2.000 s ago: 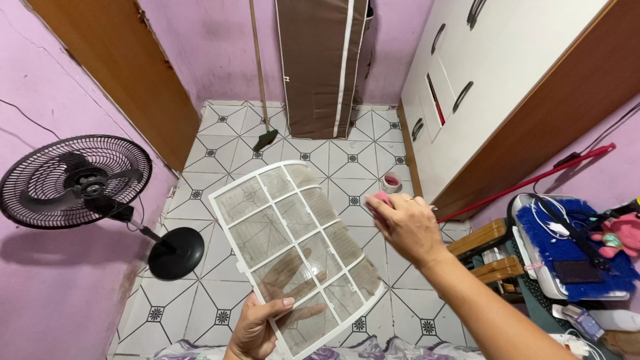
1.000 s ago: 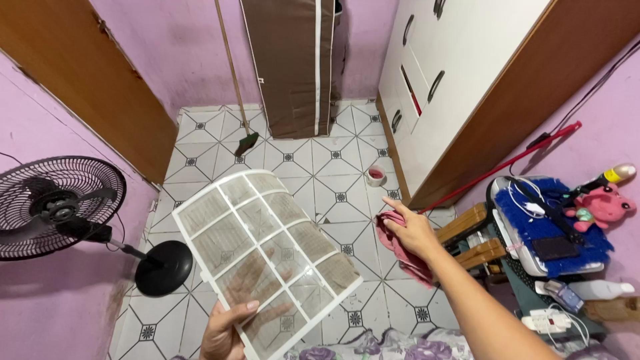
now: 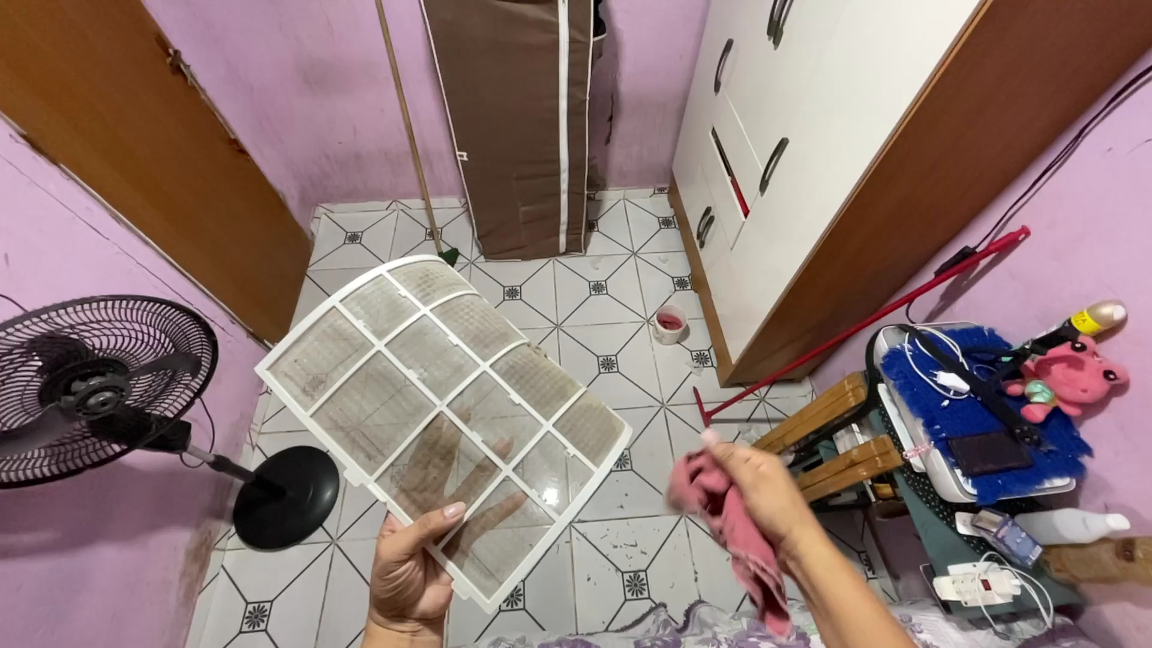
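Note:
A white-framed mesh air filter, grey with dust in places, is tilted up in front of me. My left hand grips its lower left edge, thumb on the near face and fingers spread behind the mesh. To the right of the filter and apart from it, my right hand holds a crumpled pink cloth that hangs down below the fingers. On the tiled floor beyond stands a small white tub with something reddish inside.
A black pedestal fan stands at left. A white cabinet, a red pole and a table with a blue furry mat, bottles and cables are at right. A brown fabric wardrobe and a broom stand at the back.
The pink cloth, bunched in my right hand two seconds ago, now hangs loose from it. The right hand has moved lower, away from the filter. My left hand keeps its hold on the filter.

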